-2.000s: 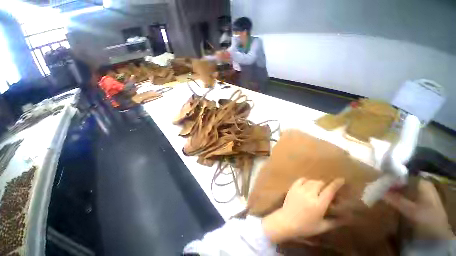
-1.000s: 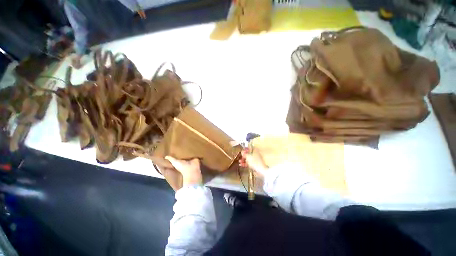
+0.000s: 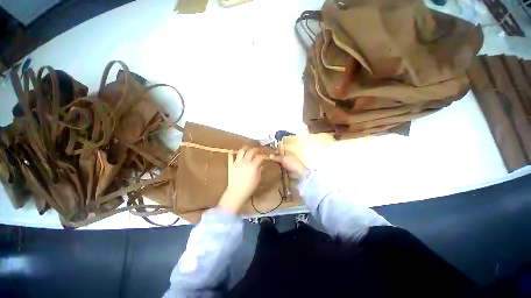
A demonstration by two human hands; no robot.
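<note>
A brown bag body lies flat on the table in front of me, with a thin yellowish-tan edge line across it. My left hand presses on the bag with its fingers at that line. My right hand has its fingertips at the right end of the line, touching the bag edge. A hammer lies under or beside my right hand, its dark head above the fingers; whether I grip it is hidden. A dark cord loop lies near the handle.
A heap of strapped bags is at the left, touching the bag. A pale work board lies under my right hand. A tall stack of bag bodies stands behind it. Overlapping brown panels lie far right.
The bag has turned so its edge line runs nearly level and lies closer to the board. My left hand has moved from its lower left part up to the line. The view has shifted right and down.
</note>
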